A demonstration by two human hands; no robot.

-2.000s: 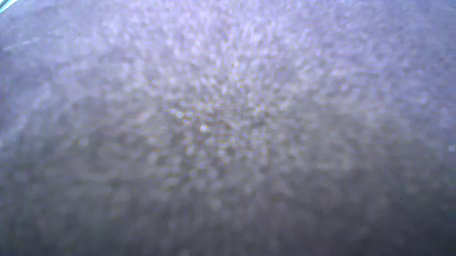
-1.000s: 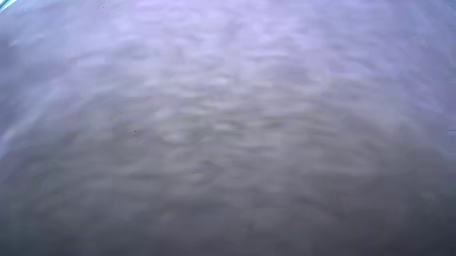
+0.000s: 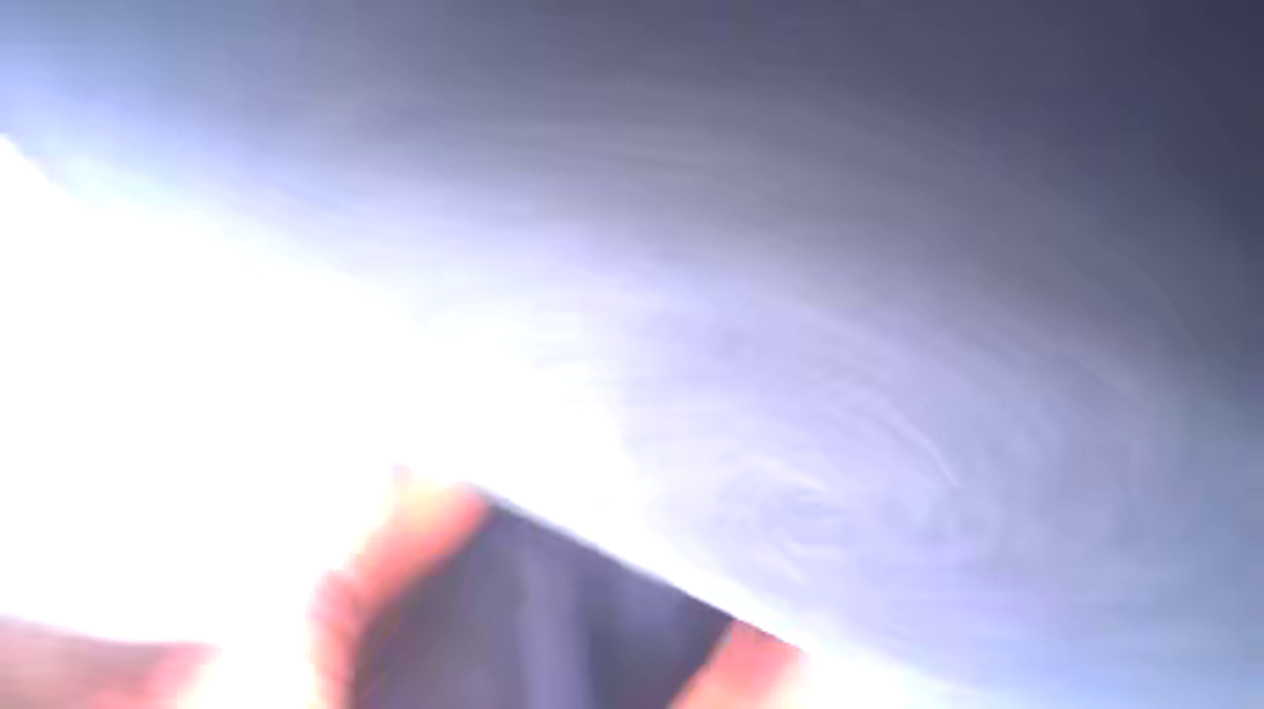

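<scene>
A large, blurred grey-violet surface (image 3: pixel 859 402) fills the upper and right part of the view, very close to the camera. It has faint curved streaks, and what it is cannot be told. A blurred reddish shape like a hand or finger (image 3: pixel 409 547) shows at the lower left. A second reddish shape (image 3: pixel 742 672) is cut off by the bottom edge. Between them is a dark grey area (image 3: pixel 555 609) with a paler vertical band. I cannot tell which hand each shape belongs to, or whether they grip anything.
The left side is a white, overexposed glare (image 3: pixel 180 374) that hides all detail. A dim reddish patch (image 3: pixel 83 665) lies in the bottom left corner. The large surface has a slanting lower edge. No bench or container can be made out.
Before, the dimpled grey-violet surface filled nearly the whole view. Now its edge slants across the picture, with bright glare, the reddish hand-like shapes and the dark area showing below it.
</scene>
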